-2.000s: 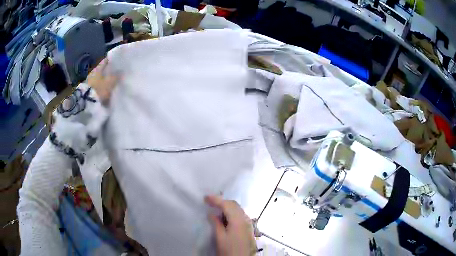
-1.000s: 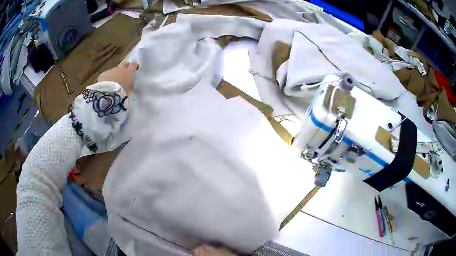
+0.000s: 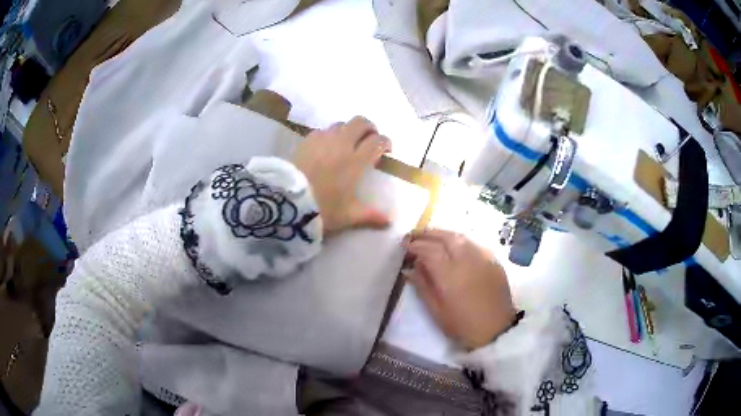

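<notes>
A pale grey-white garment panel with a brown edge lies under both hands, left of the needle area. My left hand rests on the panel near its upper right corner, fingers bent and apart. My right hand pinches the panel's right edge with its fingertips, just below the left hand. The sewing machine head stands to the right of both hands. The needle and presser foot are hard to make out in the lamp glare.
A brown cloth pad is tied to the machine head. Thin pink and yellowish tools lie at the right. More pale panels lie behind the machine. A brown panel with a metallic line is at the upper left. A graduated strip runs along the front edge.
The panel has been laid down beside the machine with its brown edge near the needle area. Both hands have moved together there, the left rightward, the right upward. The view has shifted down.
</notes>
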